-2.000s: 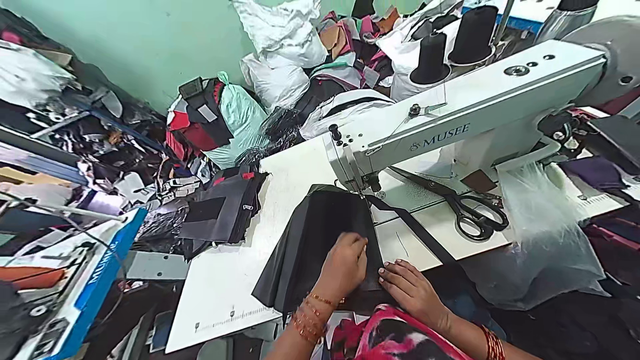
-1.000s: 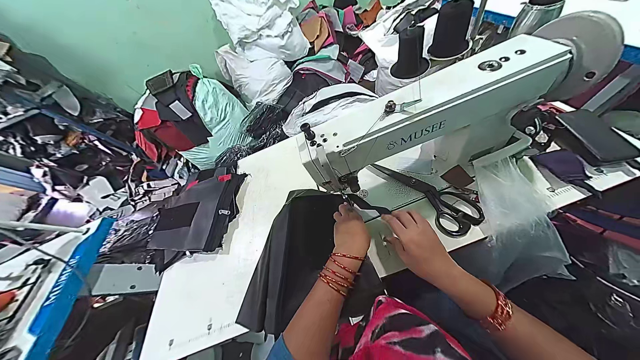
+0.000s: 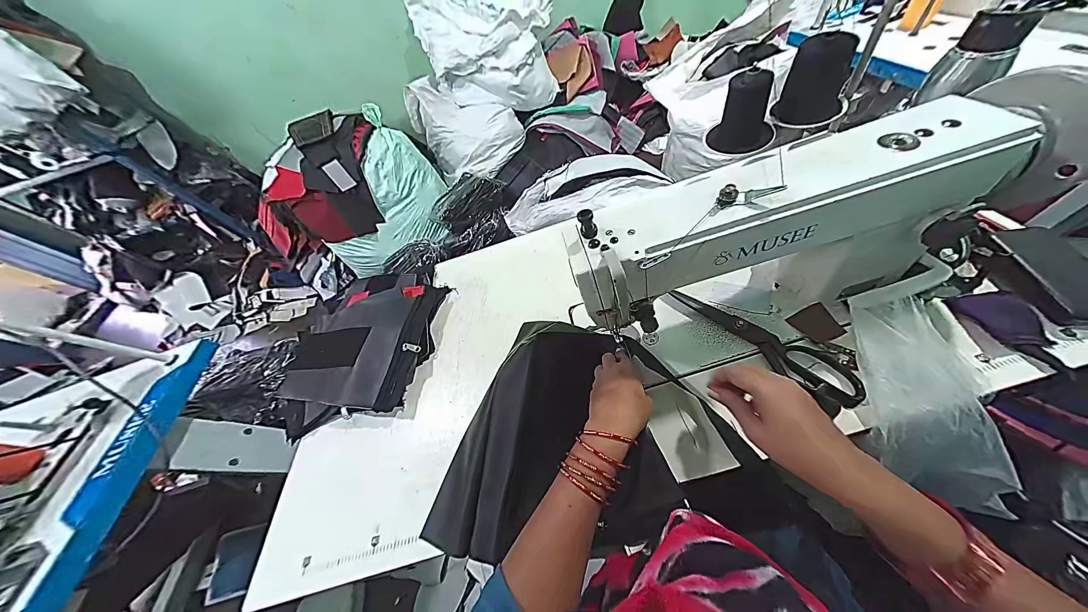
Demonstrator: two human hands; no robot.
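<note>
A black fabric piece (image 3: 518,433) lies on the white table of the sewing machine (image 3: 765,229), its upper edge at the needle area. My left hand (image 3: 620,395) presses on the fabric's right edge just below the presser foot, fingers bent together. To the right, my right hand (image 3: 761,404) is at a narrow black strip (image 3: 671,374) that runs from the foot toward me; thumb and fingertips are close together, and whether they pinch the strip is unclear. Large black-handled scissors (image 3: 782,348) lie behind my right hand, under the machine arm.
Stacked black fabric pieces (image 3: 361,357) lie at the table's left edge. Two black thread cones (image 3: 744,110) stand behind the machine. A clear plastic bag (image 3: 922,399) hangs at the right. Filled sacks (image 3: 476,127) and scraps are heaped by the wall. A blue-edged table (image 3: 140,442) is at the left.
My left hand has moved from the middle of the fabric up to the presser foot. My right hand has left the fabric and moved right along the black strip.
</note>
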